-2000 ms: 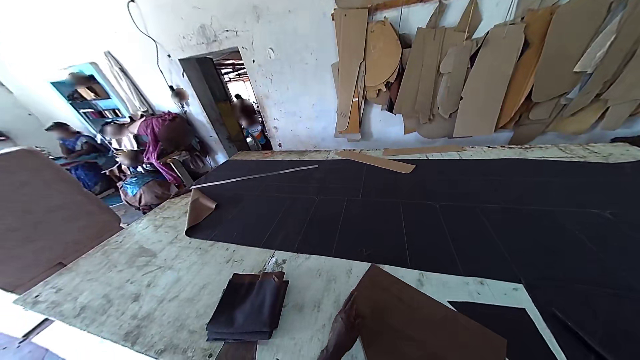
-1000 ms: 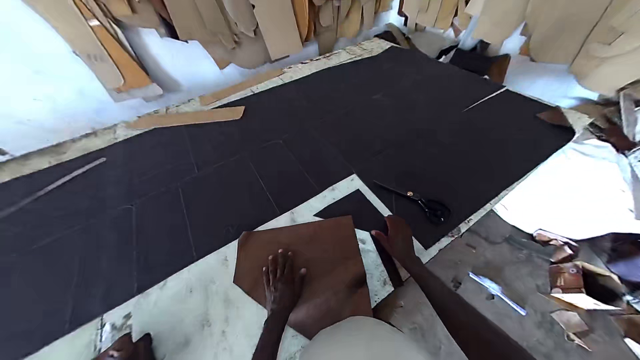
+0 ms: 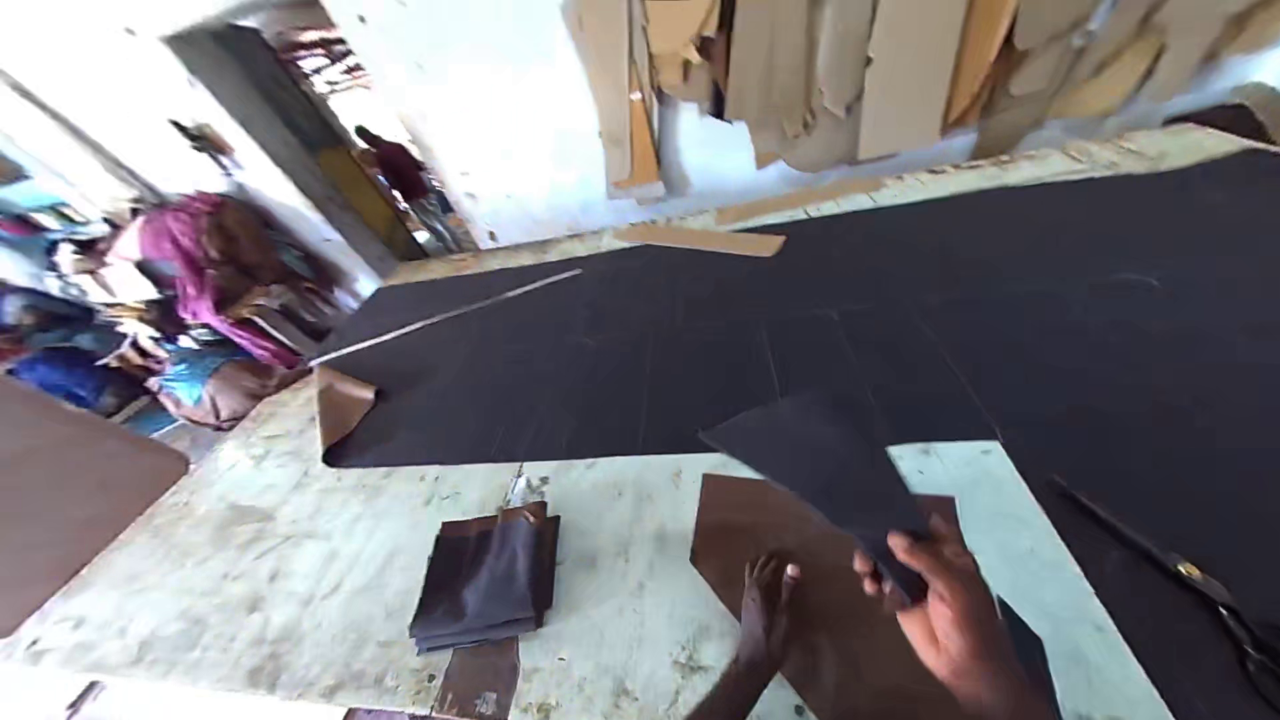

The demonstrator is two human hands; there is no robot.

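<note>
My right hand (image 3: 930, 590) grips a dark cut piece of sheet material (image 3: 830, 460) by its lower end and lifts it over a brown piece (image 3: 730, 520) on the worktable. My left hand (image 3: 765, 610) rests on that brown piece, fingers spread. Left of it lies a stack of folded dark pieces (image 3: 485, 580). A large dark sheet with pale marked lines (image 3: 560, 370) covers the table's far part, its near left corner folded back to a brown underside. Black-handled scissors (image 3: 1180, 570) lie on the sheet at the right.
A metal ruler (image 3: 450, 315) and a tan strip (image 3: 705, 240) lie on the sheet. The pale, stained worktable (image 3: 250, 560) runs leftward. Cardboard patterns (image 3: 910, 80) hang on the wall. A person (image 3: 400, 175) stands in the doorway, beyond the table.
My right hand has come up with the dark piece, where a second ago it was low beside the brown piece. The view has swung back to the left.
</note>
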